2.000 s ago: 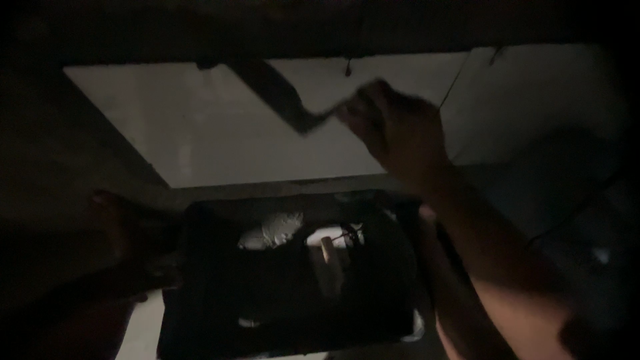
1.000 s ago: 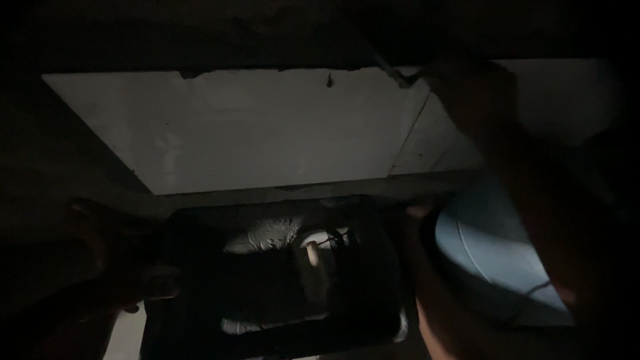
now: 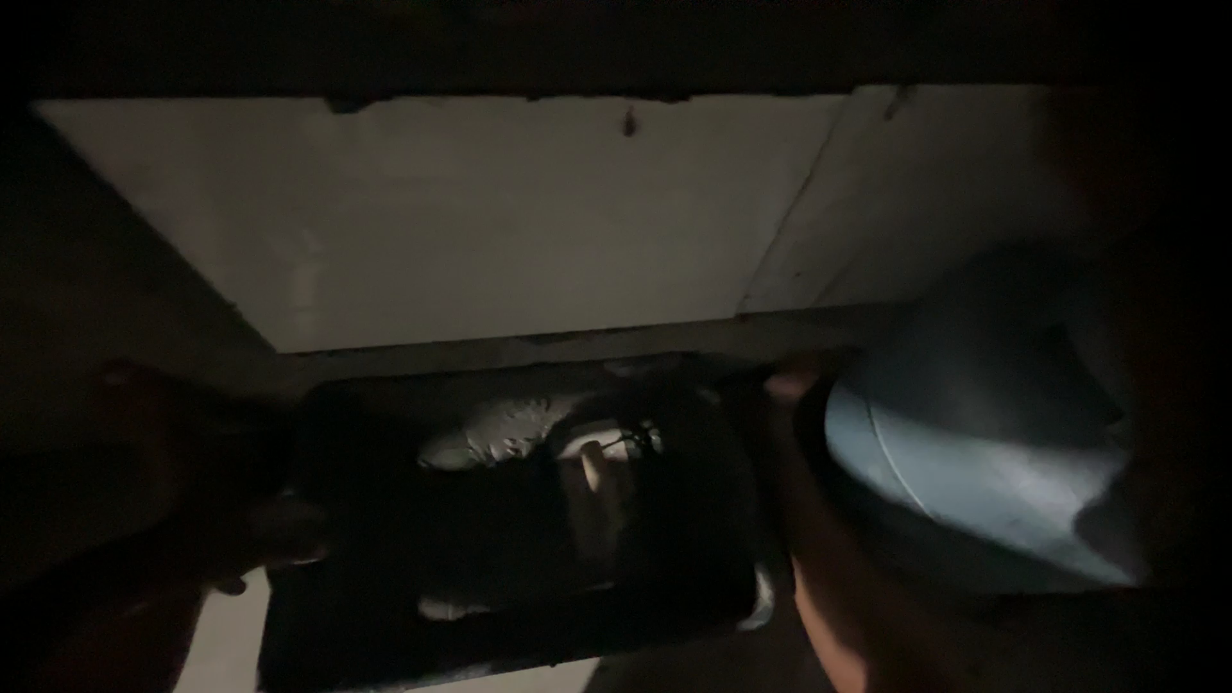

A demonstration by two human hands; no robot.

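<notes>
The picture is very dark. My left hand (image 3: 279,534) is at the left rim of a black rectangular tub (image 3: 727,500), its fingers seemingly closed around that edge. Inside the tub lie pale wet-looking material (image 3: 510,433) and a pale handle-like piece (image 3: 592,467), whose kind I cannot tell. Beyond the tub stretches a large whitish tile or panel (image 3: 520,221), with a dark, ragged far edge and a small dark mark near it. A second panel (image 3: 895,202) adjoins it at a thin joint on the right. My right hand cannot be made out in the dark right side.
A light blue-grey bucket-like container (image 3: 982,462) is at the right, partly lit. Between it and the tub shows a bare foot and lower leg (image 3: 818,616). Another pale surface (image 3: 226,630) shows under the tub's lower left side.
My right hand, earlier over the panels with a thin flat-bladed tool, has moved right and out of sight. The blue-grey container is lit now, unlike two seconds ago.
</notes>
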